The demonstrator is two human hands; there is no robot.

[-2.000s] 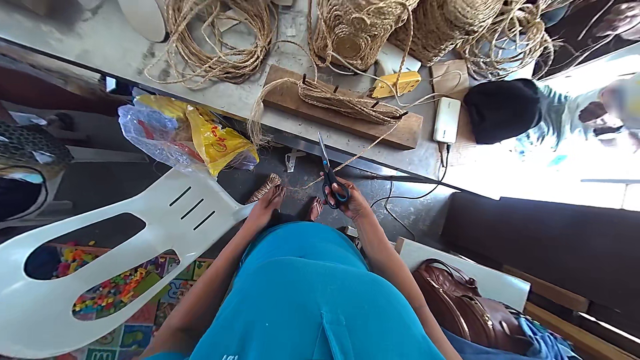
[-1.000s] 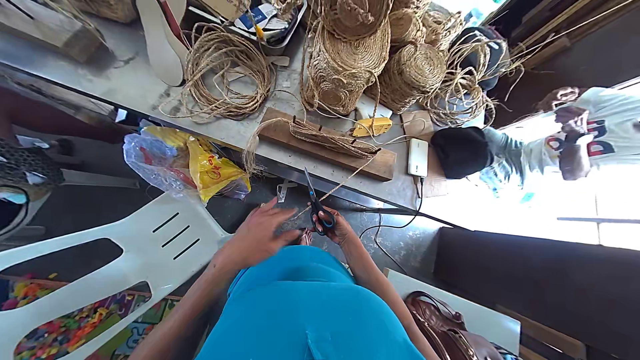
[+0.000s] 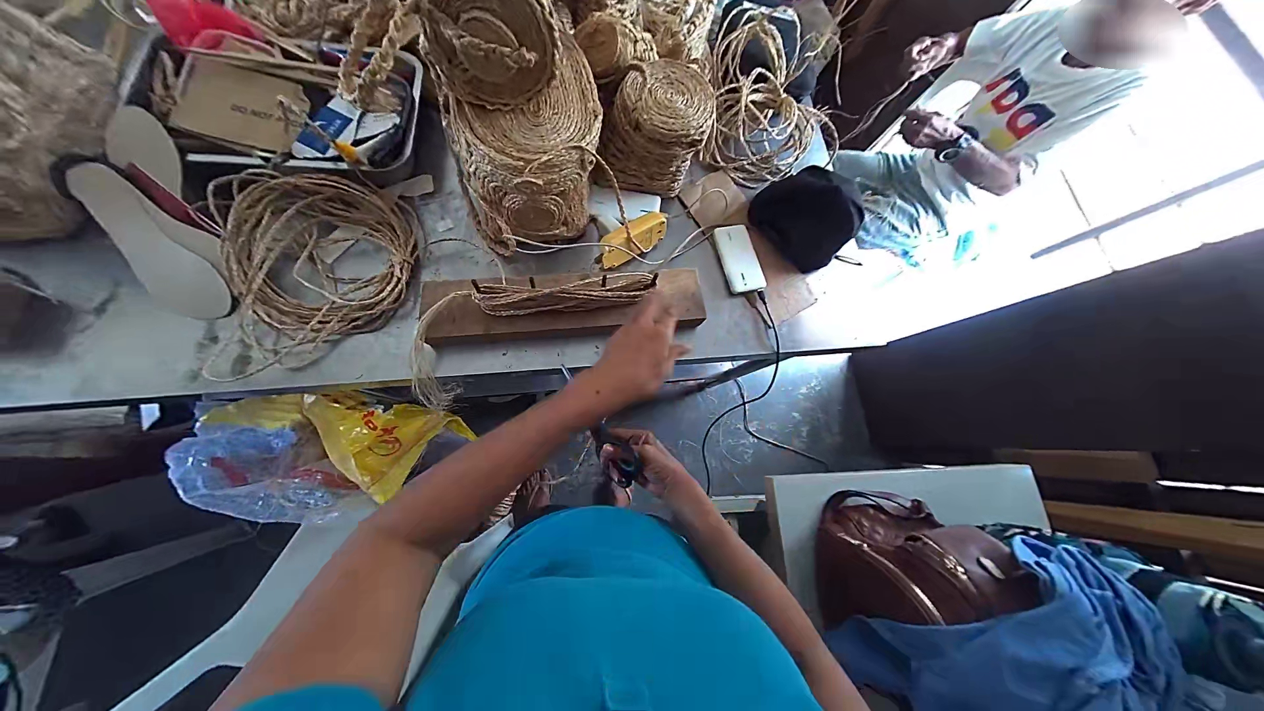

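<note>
My left hand (image 3: 642,346) reaches over the front edge of the table, by the right end of a wooden board (image 3: 684,296) with several dark pegs. Fiber cord (image 3: 553,296) is wound along those pegs, and its loose frayed end hangs over the table edge at the board's left. The left hand is blurred; I see no object in it. Lower down, before my body, my right hand (image 3: 647,464) holds black-handled scissors (image 3: 620,462) by the handles. Their blades are partly hidden behind my left forearm.
On the metal table (image 3: 385,355) are a coil of cord (image 3: 316,257), woven baskets (image 3: 533,138), shoe insoles (image 3: 148,237), a yellow tool (image 3: 632,240), a white power bank (image 3: 739,259) and a black cap (image 3: 808,217). Plastic bags (image 3: 375,439) hang below. Across the table a person (image 3: 1027,109) handles fiber.
My left hand has moved from near my lap, beside the scissors, up to the board. The right hand still holds the scissors low in front of me. The view has shifted.
</note>
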